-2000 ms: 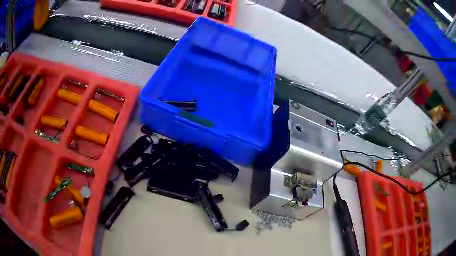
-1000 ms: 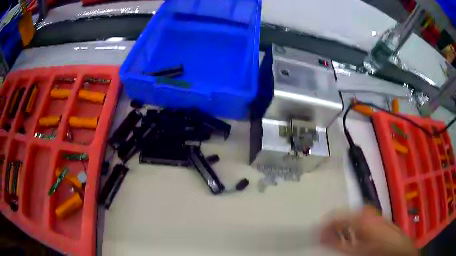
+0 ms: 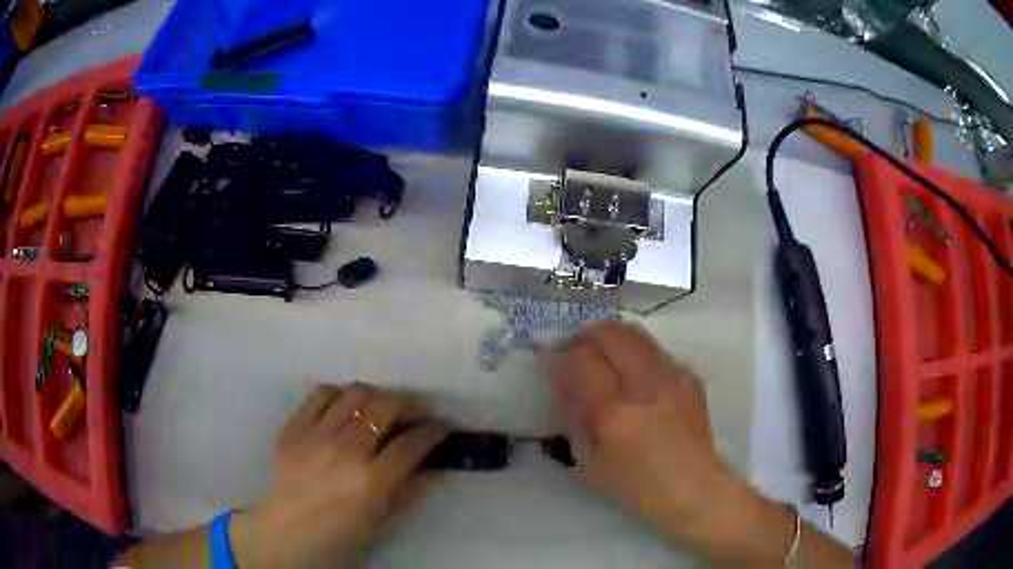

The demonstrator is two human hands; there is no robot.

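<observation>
My left hand (image 3: 355, 445), with a ring on a finger and a blue band at the wrist, holds a black plastic housing (image 3: 472, 451) flat on the pale mat. A thin lead runs from the housing's right end to a small black oval piece (image 3: 559, 449) beside my right hand. My right hand (image 3: 633, 411) is blurred, its fingertips at the edge of the heap of small clear-grey bits (image 3: 544, 322). I cannot tell whether its fingers grip anything. The silver screw feeder (image 3: 605, 133) stands just behind the heap.
Black housings (image 3: 256, 211) lie piled at the left, before the blue bin (image 3: 322, 95). Red trays with orange cells stand at left (image 3: 108, 333) and right (image 3: 883, 333). The corded electric screwdriver (image 3: 811, 367) lies beside the right tray, bit towards me.
Both hands are now over the mat; one second ago only a blurred hand showed at lower right. A housing is now in my left hand. The view has moved closer to the feeder.
</observation>
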